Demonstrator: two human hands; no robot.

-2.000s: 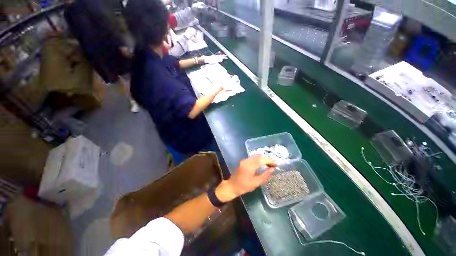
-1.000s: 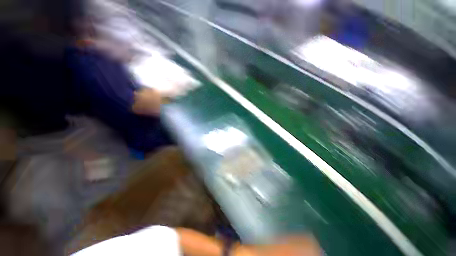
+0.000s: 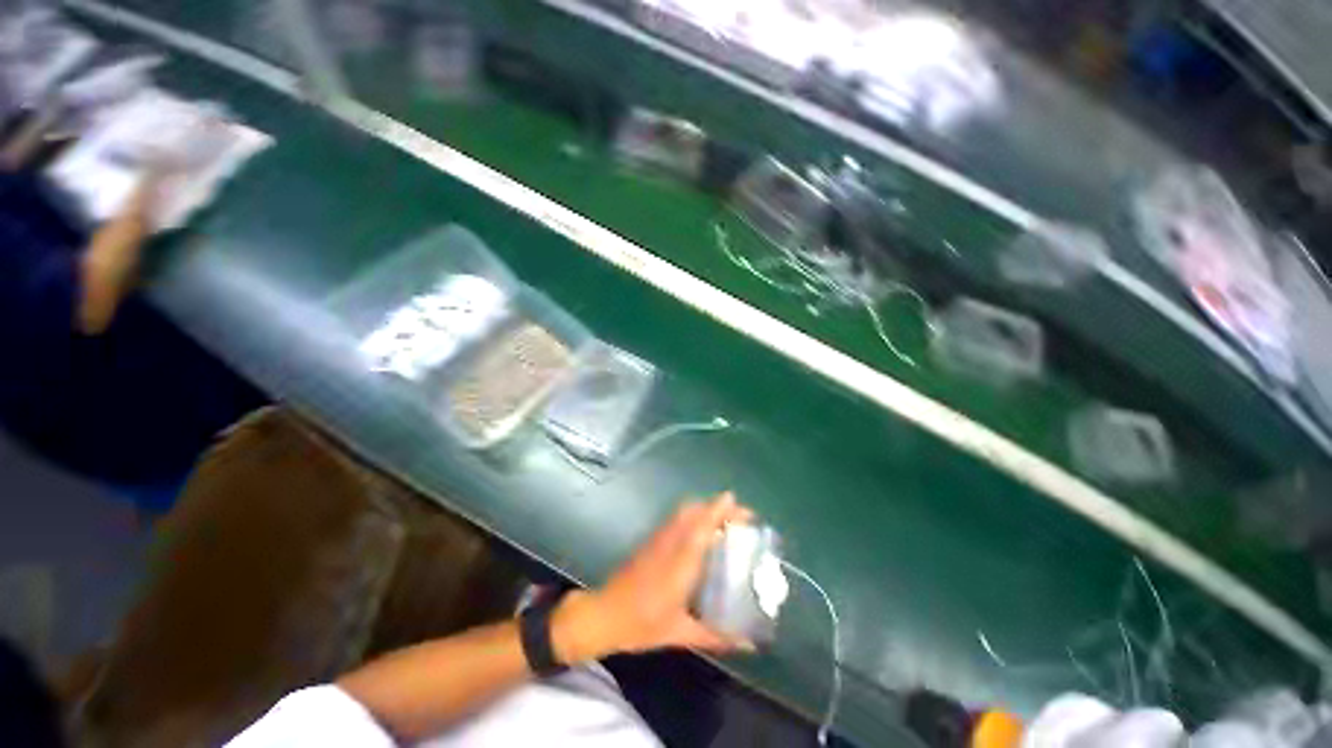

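Observation:
My left hand [image 3: 660,588], bare with a black wristband, grips a clear plastic housing [image 3: 726,582] above the bench near its front edge. A white piece shows on the housing's right side, and a thin wire lead [image 3: 837,631] trails from it to the right and down. My right hand [image 3: 1103,725], in a white glove, is cut off by the bottom edge. It is closed around an electric screwdriver [image 3: 998,729], whose yellow-orange barrel and black nose point left toward the housing. The bit cannot be made out.
Tubs of white parts [image 3: 435,325] and screws [image 3: 511,383] stand on the green bench [image 3: 701,482], beside another housing [image 3: 602,405] with a wire. A pale rail [image 3: 796,346] borders the belt, which carries housings and tangled wires [image 3: 833,241]. An open carton [image 3: 263,585] and a neighbour's arm [image 3: 110,271] are left.
The view has swung right. My left hand has left the screw tub and now holds a housing with a wire. My gloved right hand and the screwdriver have come into view.

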